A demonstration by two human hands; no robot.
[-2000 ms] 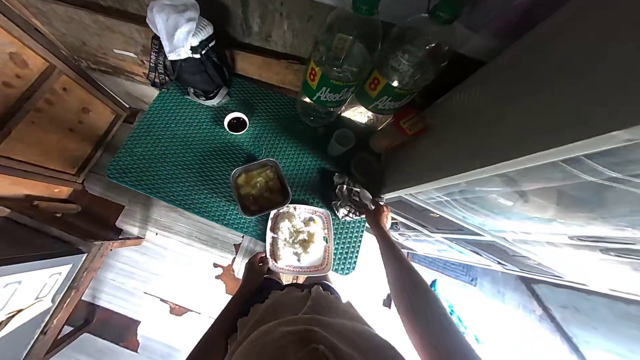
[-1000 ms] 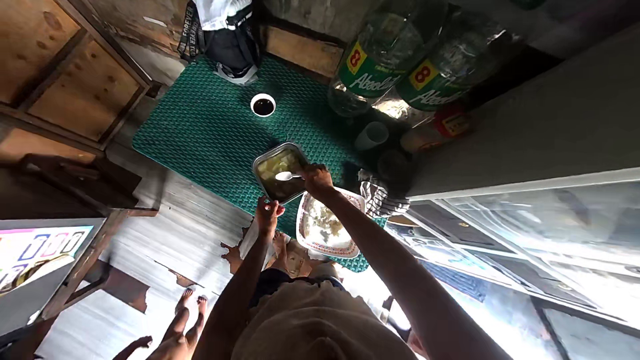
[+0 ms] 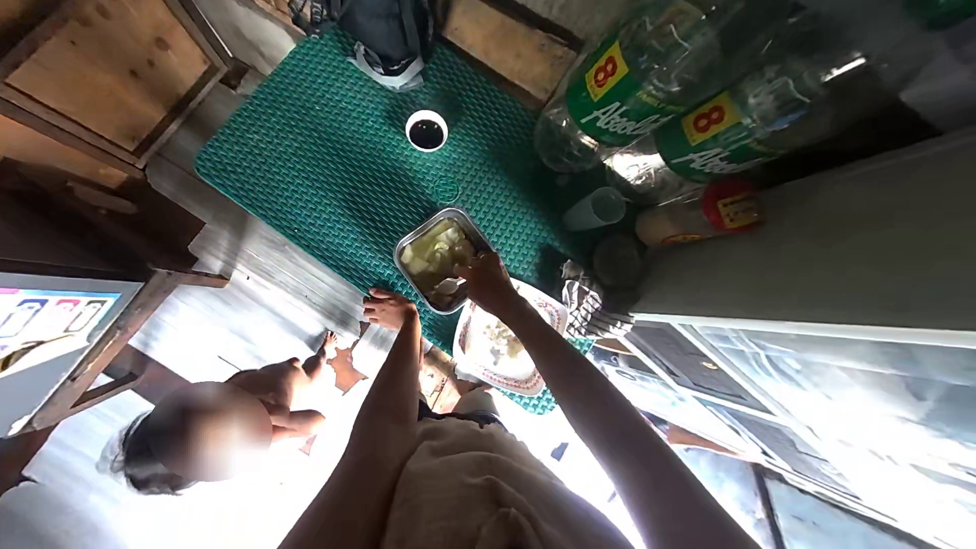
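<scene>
My right hand holds a white spoon whose bowl is down in the lower right part of a metal container of soup with pale chunks. Its fingers hide the spoon's handle. My left hand rests at the edge of the green woven-pattern table, just left of the container, with nothing seen in it. Under my right forearm a patterned plate of white rice lies next to the container. A small white cup of dark liquid stands farther back.
Large plastic bottles, a clear cup, a red-lidded jar and a striped cloth stand or lie at the right, by a cabinet. A black bag is at the back. Another person is at the lower left.
My right hand has gone from the cloth to the container, where it holds the spoon. My left hand has moved from beside the plate to the table edge. The other person has come further into view.
</scene>
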